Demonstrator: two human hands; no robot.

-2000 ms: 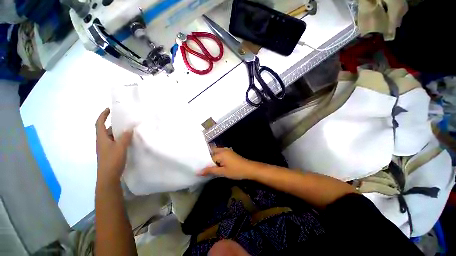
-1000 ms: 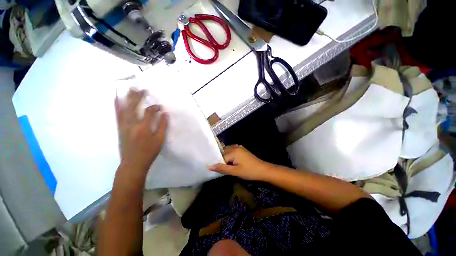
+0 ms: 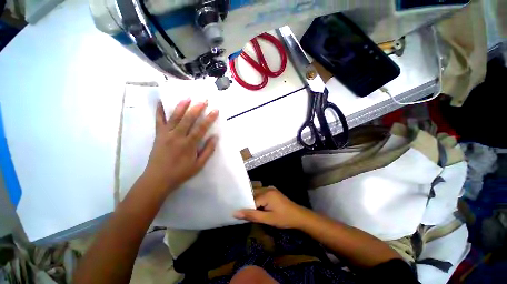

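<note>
A white panel (image 3: pixel 205 188) lies on the white table, its top end at the presser foot and needle area (image 3: pixel 214 65) of the machine. A narrow beige edge shows along its left side. My left hand (image 3: pixel 183 141) lies flat on the upper part of the panel with its fingers apart, pointing at the needle area. My right hand (image 3: pixel 269 208) pinches the panel's lower right edge between thumb and fingers, at the table's front edge. The lower edge of the panel hangs over the table edge.
Red-handled scissors (image 3: pixel 258 62) and black-handled shears (image 3: pixel 322 119) lie right of the needle. A smartphone (image 3: pixel 350 54) with a white cable lies beyond them. Bundles of white and beige pieces (image 3: pixel 372 194) hang at the right. Blue tape (image 3: pixel 8 166) is at the left edge.
My left hand moved from the panel's left edge onto its upper part. The panel now reaches the presser foot and lies flatter. My right hand keeps its pinch. The view has shifted.
</note>
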